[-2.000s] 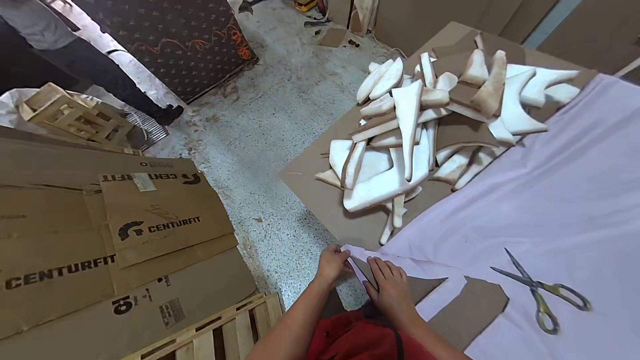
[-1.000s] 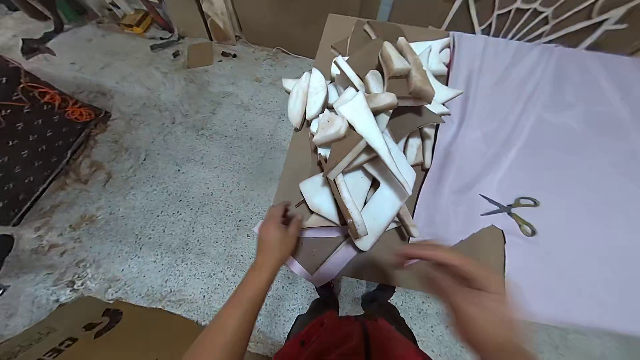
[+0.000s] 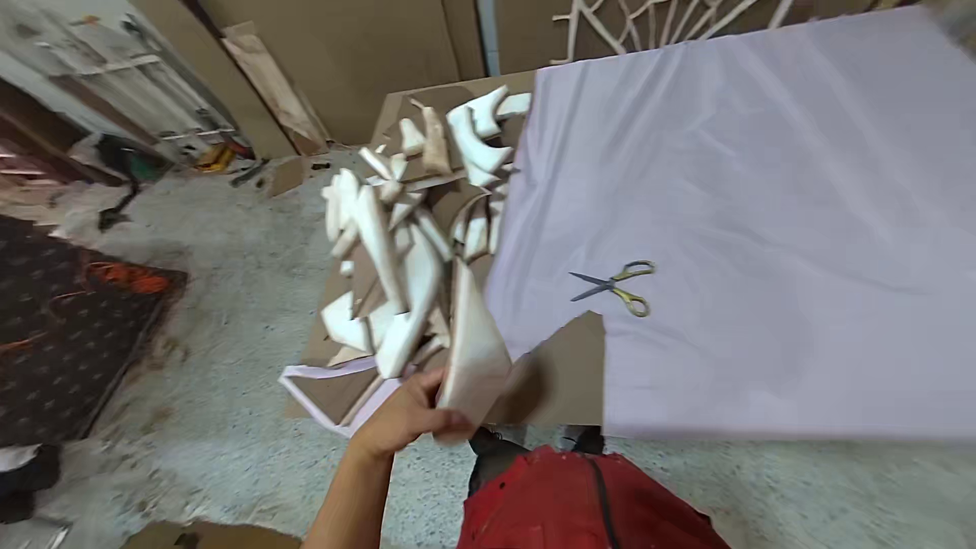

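My left hand (image 3: pixel 408 415) grips the lower end of a long, pointed, white padded piece (image 3: pixel 479 343) with a brown edge, raised over the near side of a pile. Several white curved padded pieces (image 3: pixel 374 236), some brown-edged, lie heaped on a brown board. Just left of my left hand, a brown piece with pale lilac fabric edging (image 3: pixel 335 390) rests at the near corner. Scissors with yellow handles (image 3: pixel 611 287) lie spread on a pale lilac fabric sheet (image 3: pixel 724 191). My right hand is out of view.
A brown board (image 3: pixel 572 374) shows between the pile and the fabric. Concrete floor (image 3: pixel 229 320) lies to the left, with a dark patterned panel (image 3: pixel 69 328) bearing orange cord. Brown panels (image 3: pixel 351 46) stand behind, and a white web-shaped frame (image 3: pixel 648 19) is at the back.
My left hand has moved from the lilac-edged piece to a white padded piece and holds it. My right hand, blurred over the board a second ago, has left the view. The view has swung right.
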